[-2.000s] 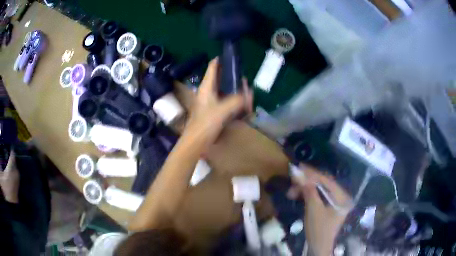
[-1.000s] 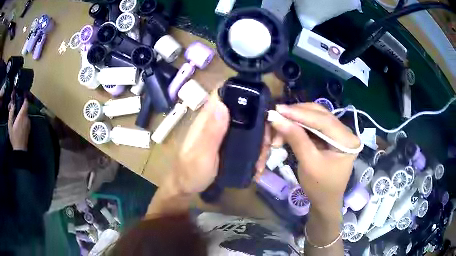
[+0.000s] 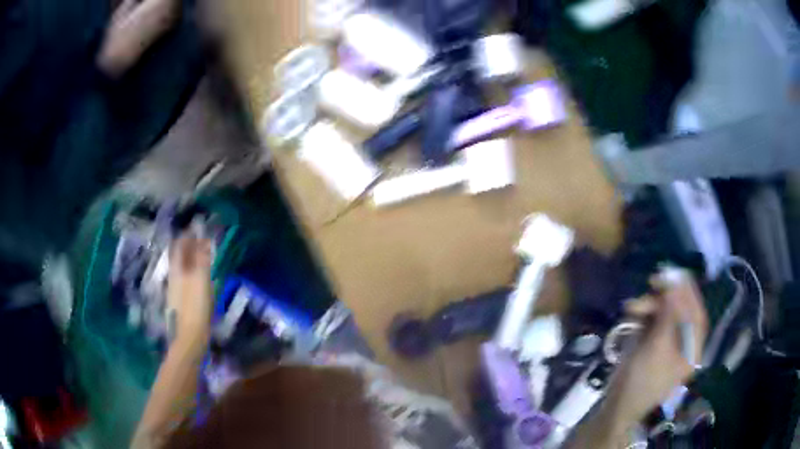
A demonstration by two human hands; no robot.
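Note:
The picture is blurred. My left hand (image 3: pixel 190 254) is at the lower left, over a green crate (image 3: pixel 98 254) full of fans. Its fingers are blurred, and I cannot tell whether it holds a fan. My right hand (image 3: pixel 671 320) is at the right, holding the white charging cable (image 3: pixel 689 342) with the tip at the fingers. A black fan (image 3: pixel 474 317) lies on the brown board (image 3: pixel 412 250). A white fan (image 3: pixel 525 294) lies beside its right end, with a purple fan (image 3: pixel 506 379) below.
White fans (image 3: pixel 338 162), dark fans and a purple fan (image 3: pixel 537 105) are piled on the upper board. A white retail box (image 3: pixel 702 219) is at the right. A blue crate edge (image 3: pixel 272 302) shows beside the green one. Another person's hand (image 3: pixel 136 33) is at the upper left.
The view has swung left and down. The black fan has left my left hand, and a black fan now lies on the board. My left hand has moved to the green crate; my right hand is away from the fan.

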